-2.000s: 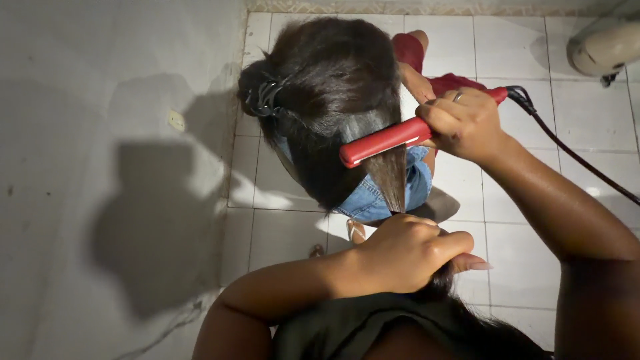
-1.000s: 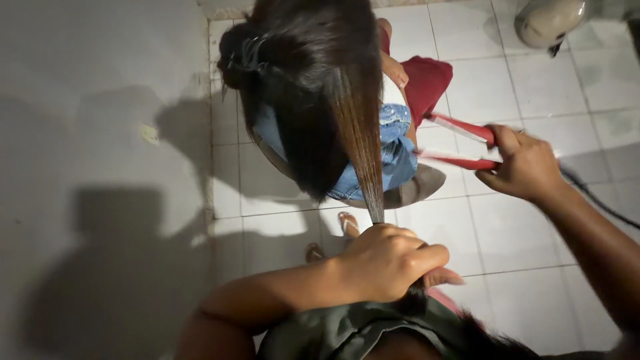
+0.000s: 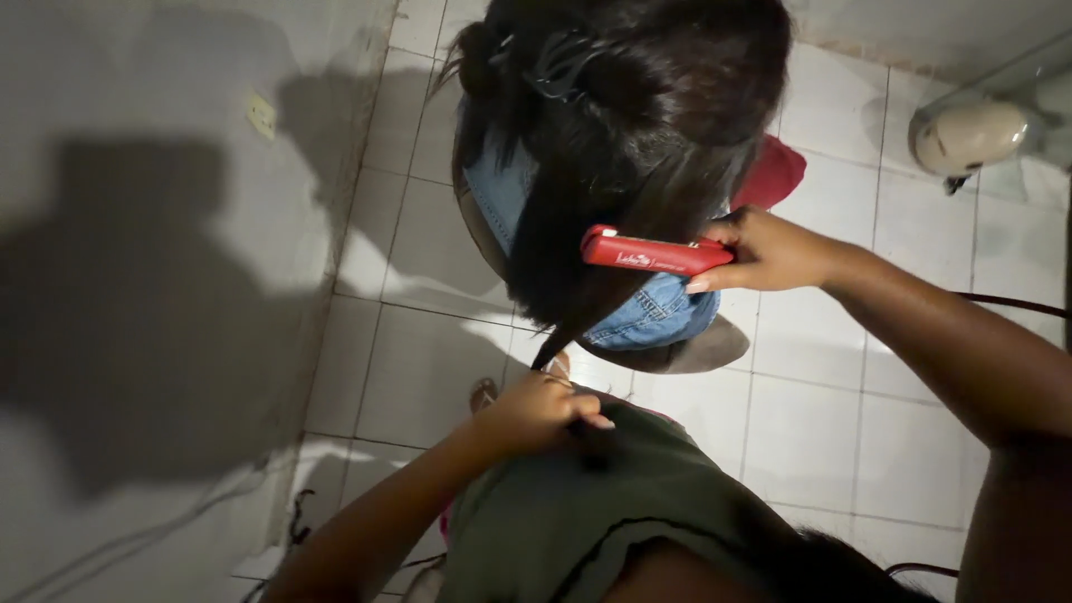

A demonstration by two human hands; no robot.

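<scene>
A seated person's long dark hair (image 3: pixel 636 167) fills the upper middle, partly gathered at the left by a dark hair claw clip (image 3: pixel 563 67). My left hand (image 3: pixel 544 414) grips the lower end of a hair section, drawn down toward me. In my right hand (image 3: pixel 758 251) is a red hair straightener (image 3: pixel 653 251), which lies across that section above my left hand. Its plates look closed around the strands, though the far side is hidden. Blue denim clothing (image 3: pixel 657 311) shows below the straightener.
A pale rounded object (image 3: pixel 971 136), perhaps a helmet, stands on the tiled floor at the upper right. The wall (image 3: pixel 126 293) at the left bears a small plate (image 3: pixel 261 115). A dark cord (image 3: pixel 1013 303) runs behind my right forearm.
The straightener was open, off to the right of the hair, one second ago; it is now across the hair section and looks closed. My left hand has kept hold of the hair end.
</scene>
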